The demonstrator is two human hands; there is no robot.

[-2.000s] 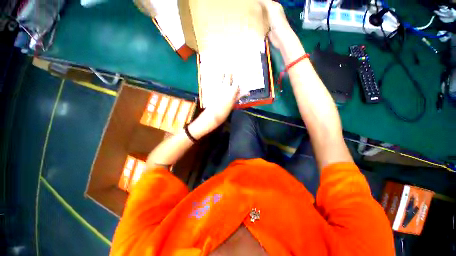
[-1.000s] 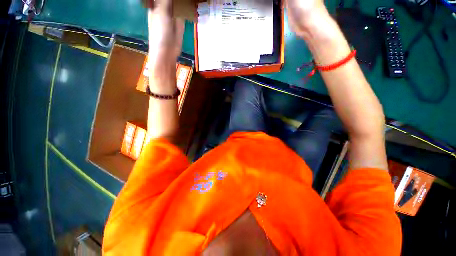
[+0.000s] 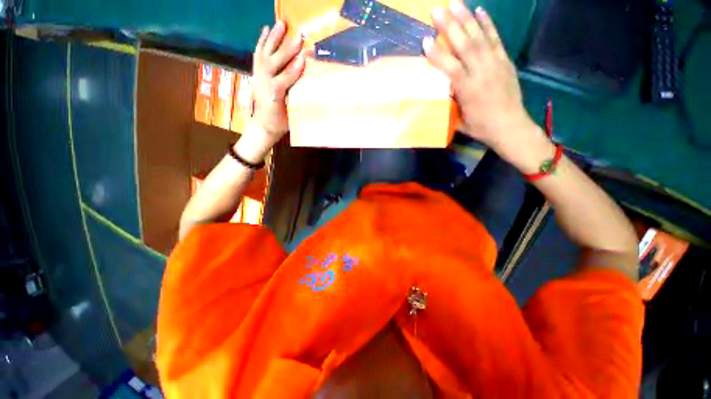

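An orange-and-white retail box (image 3: 370,111) is closed at the bench's front edge, its top showing a picture of a black box and a remote. My left hand (image 3: 274,84) presses on its left side, fingers spread along the edge. My right hand (image 3: 482,82) holds its right side, with fingers over the top edge. The far end of the box is cut off by the picture's top. Its contents are hidden.
A black set-top box (image 3: 586,37) and a black remote (image 3: 663,56) lie on the green bench (image 3: 168,22). An open brown carton (image 3: 165,144) with orange boxes (image 3: 224,97) stands at the left. Another orange printed box (image 3: 661,263) sits low at the right.
The retail box was open with white paper and a leaflet inside; now its lid is closed. Both hands have come back towards me onto its sides. The view has shifted.
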